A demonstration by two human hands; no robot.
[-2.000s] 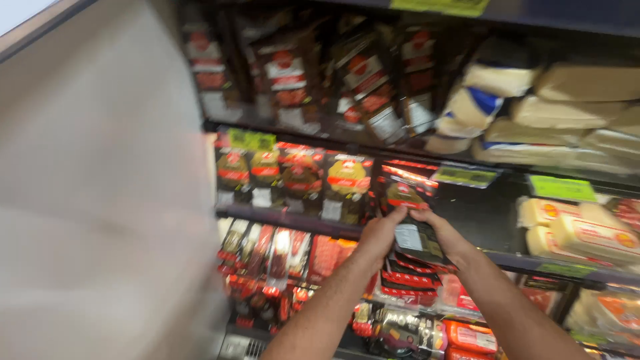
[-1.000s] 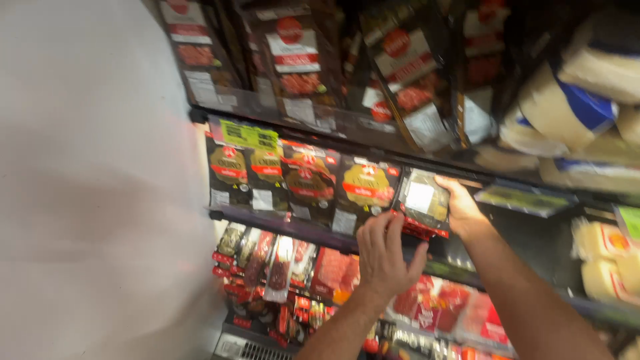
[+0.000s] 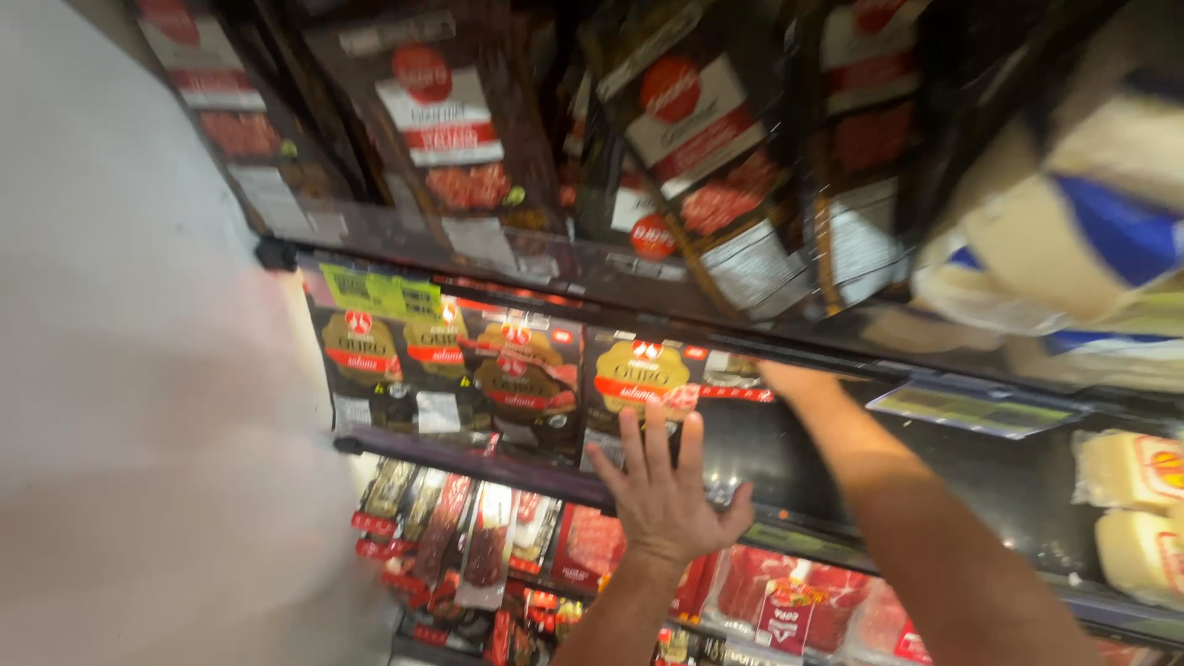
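My left hand [image 3: 663, 490] is spread, its fingertips at the lower front of a black salami pack [image 3: 643, 375] with a gold and red label, standing upright on the middle shelf. My right arm reaches deep into that shelf, and my right hand [image 3: 782, 375] is mostly hidden under the upper shelf's edge. Beside its wrist, behind the front pack, part of another pack [image 3: 735, 370] with a clear window and a red edge shows; whether my right fingers hold it is hidden. More salami packs [image 3: 525, 379] stand in rows to the left.
Dark hanging meat packs [image 3: 453, 129] and pale cheese blocks [image 3: 1064, 222] fill the upper shelf. A green price tag [image 3: 379, 289] hangs at the left, a clear tag holder [image 3: 980, 404] at the right. Sliced meat packs [image 3: 786, 601] lie below. A white panel [image 3: 166, 370] bounds the left side.
My right hand has gone deeper into the middle shelf with the pack it held a second ago. My left hand is now spread against the front salami pack. The view is closer to the shelf.
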